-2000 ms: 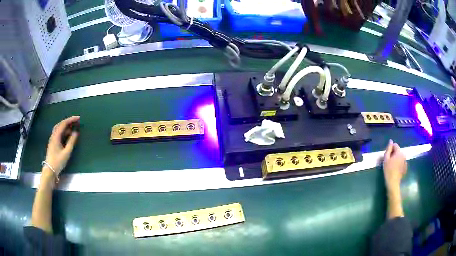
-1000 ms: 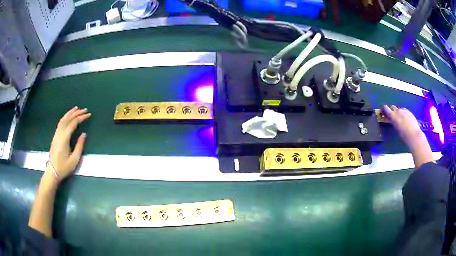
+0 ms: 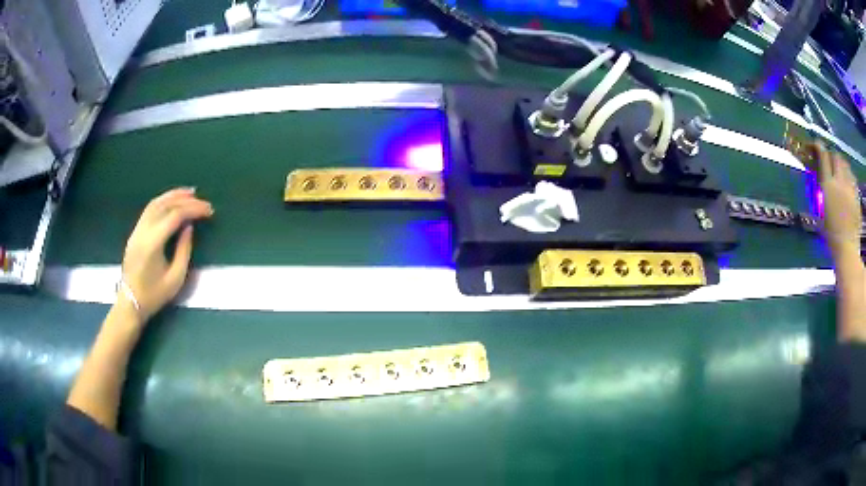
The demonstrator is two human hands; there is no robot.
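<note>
My left hand is over the left end of the front rail, fingers apart and empty. My right hand, blurred at the right edge, holds a gold bar, seen partly and steeply angled. A dark carrier strip with small pale spots lies uncovered on the belt right of the black lamp box. A six-hole brass bar lies on the belt at the left, its right end at the box opening. Another brass bar lies alone on the green front ledge.
The black lamp box spans the belt, with violet glow at its left end, hoses and a crumpled tissue on top. Brass bars rest against its front. A white-grey machine stands at the left. Cables arch behind the box.
My right hand has moved right from the bar beyond the box, lifting it off the dark strip. The left bar has moved right into the box opening. The camera view has shifted.
</note>
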